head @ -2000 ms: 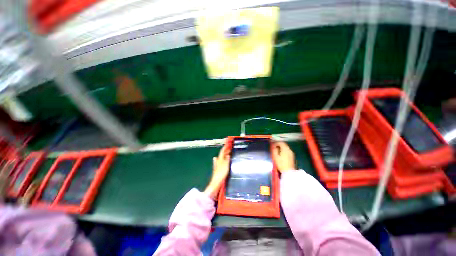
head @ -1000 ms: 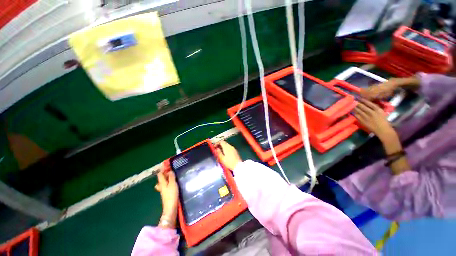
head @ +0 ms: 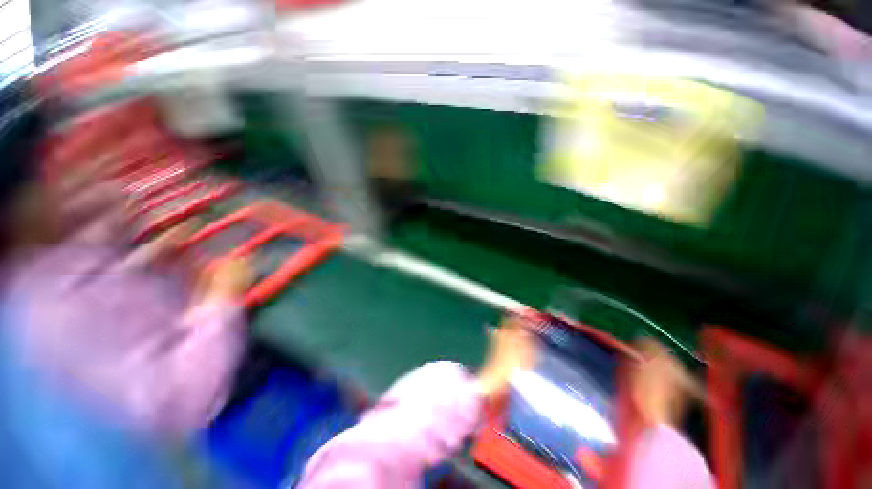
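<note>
The frame is strongly blurred. A tablet (head: 562,396) with a bright reflection on its glass lies in a red-orange foam tray (head: 521,460) on the green bench, at the lower right of centre. My left hand (head: 510,355) holds the tray's left side. My right hand (head: 660,382) is at its right side; its fingers are too blurred to make out singly. A thin white cable (head: 636,313) curves behind the tray's top edge.
Another tray with a dark tablet (head: 722,411) stands at the right, beside more blurred red trays. At the left, a person in a pink sleeve (head: 215,349) has a hand at a red tray (head: 320,250). A yellow sheet (head: 650,143) hangs on the green wall.
The view has swung back left after turning right, so the neighbour at the left shows again and the right neighbour is gone. My hands stay at the tray's sides.
</note>
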